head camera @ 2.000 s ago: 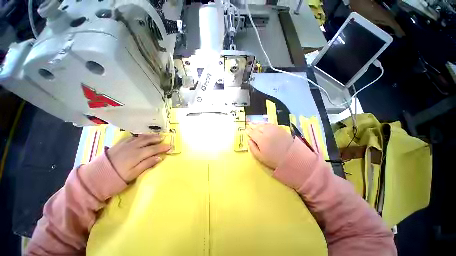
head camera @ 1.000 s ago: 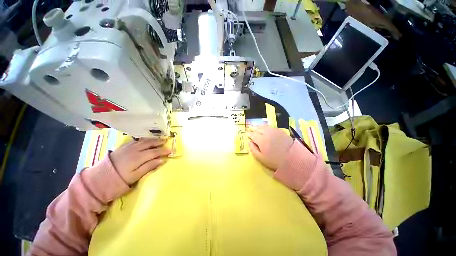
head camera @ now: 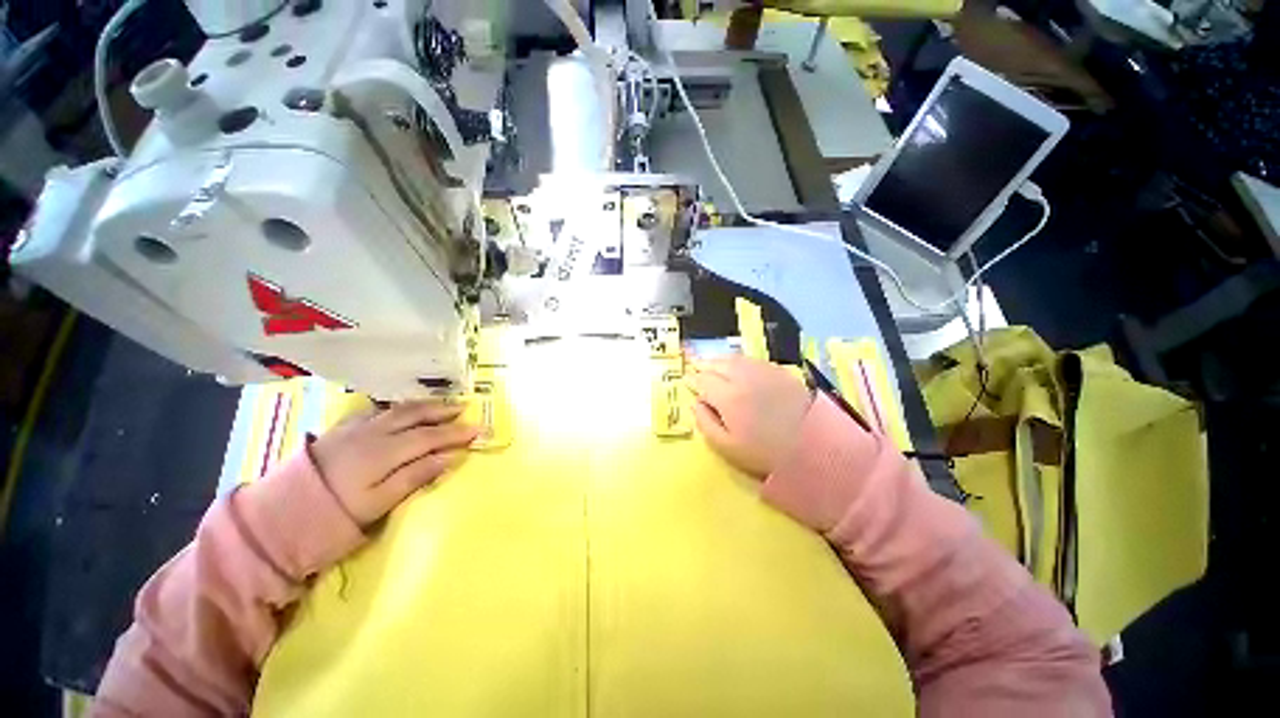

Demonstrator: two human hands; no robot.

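The yellow tote bag body (head camera: 590,589) lies flat in front of me, its centre seam running towards me. The clamp frame (head camera: 672,397) rests on its far edge, with a small window at each side. My left hand (head camera: 399,452) lies on the bag, fingertips at the clamp's left window. My right hand (head camera: 748,410) lies at the clamp's right window, fingers bent; whether it pinches anything is hidden. The white machine head (head camera: 267,239) overhangs the left side. Bright glare hides the middle of the clamp and the needle.
The work plate (head camera: 803,260) shows yellow and pink tape strips at both sides. A control panel (head camera: 959,157) on a stand with a white cable is at the upper right. A bag pile (head camera: 1140,477) lies right of the table. A black cord runs near my right wrist.
The whole view has shifted slightly, with the machine a little lower in the picture. My hands and the bag keep nearly the same places against the clamp.
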